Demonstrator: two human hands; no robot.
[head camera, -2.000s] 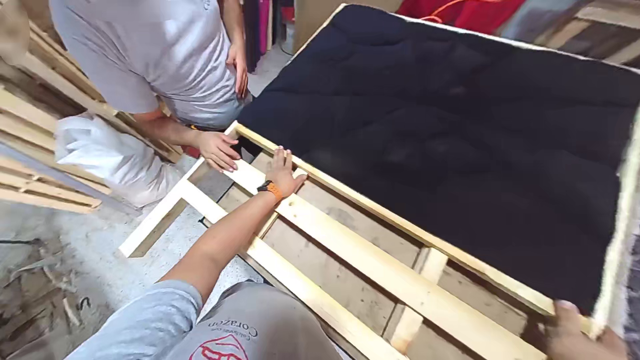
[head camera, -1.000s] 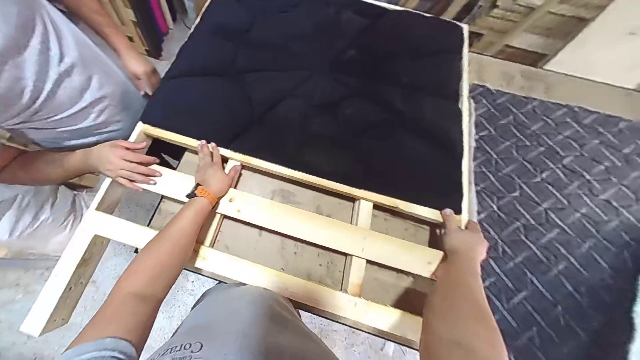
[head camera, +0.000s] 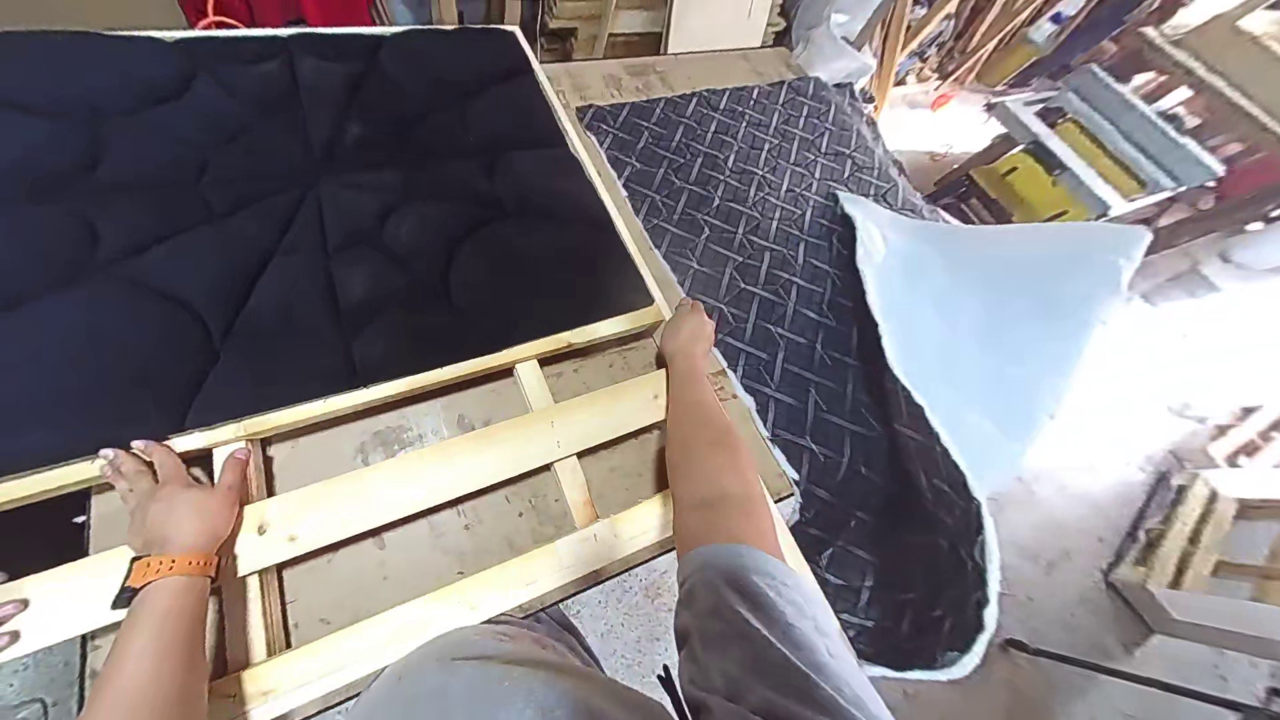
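A light wooden frame (head camera: 450, 455) with rails and cross slats lies over a brown board (head camera: 400, 540). Black quilted fabric (head camera: 300, 220) fills the part beyond the near rails. My left hand (head camera: 180, 505), with an orange-banded watch (head camera: 172, 570) at the wrist, rests spread on the frame's rail beside a cross slat. My right hand (head camera: 688, 330) is closed around the frame's right corner, where the long side rail meets the cross rail; its fingertips are partly hidden. Fingers of another person (head camera: 10, 622) touch the wide slat at the far left edge.
Patterned dark fabric (head camera: 760, 230) with a pale backing (head camera: 1000, 310) lies right of the frame, partly folded over. A grey and yellow machine or stand (head camera: 1060, 180) is at the upper right. Another wooden frame (head camera: 1210, 550) sits at the lower right. Wood pieces (head camera: 930, 40) lean at the back.
The view has swung to the right, leaving only the other person's fingers visible. My right hand stays at the frame's corner and my left hand on the rail.
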